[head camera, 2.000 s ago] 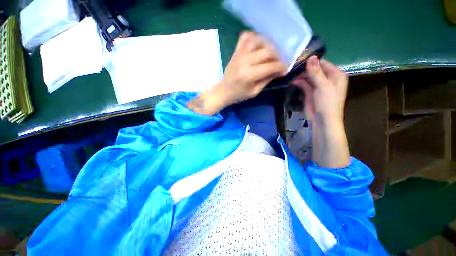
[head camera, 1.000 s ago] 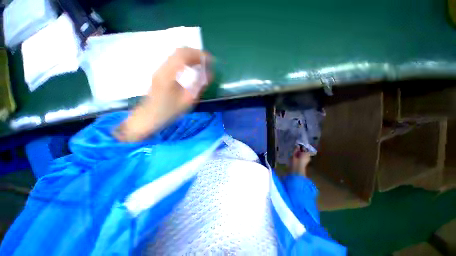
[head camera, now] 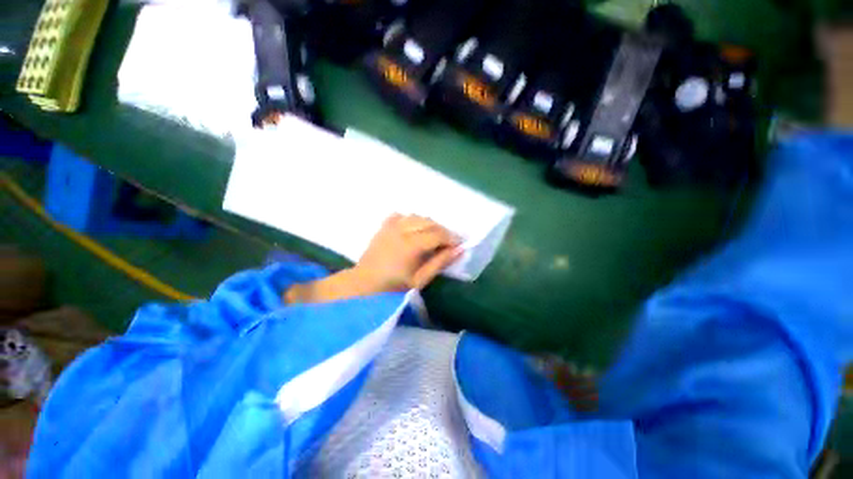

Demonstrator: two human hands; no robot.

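My left hand [head camera: 408, 253] pinches the right corner of the top white wrapping sheet [head camera: 318, 187], which lies on the stack near the bench's front edge. The corner at its fingers is slightly lifted. My right arm, in a blue sleeve [head camera: 739, 309], reaches forward at the right; my right hand cannot be made out. Several black product units [head camera: 533, 94] with orange logos and white labels lie in a row across the back of the bench. Another black unit [head camera: 273, 65] lies behind the sheets.
Another pile of white sheets [head camera: 182, 65] is at the left, with a yellow-green perforated stack [head camera: 62, 51] at the far left. A blue stool [head camera: 89, 192] stands below the bench edge. The green bench top [head camera: 571, 267] curves around in front.
The view has swung so the row of black units shows. My left hand has moved to the sheet's right corner. My right arm has gone from the carton below to far forward over the bench.
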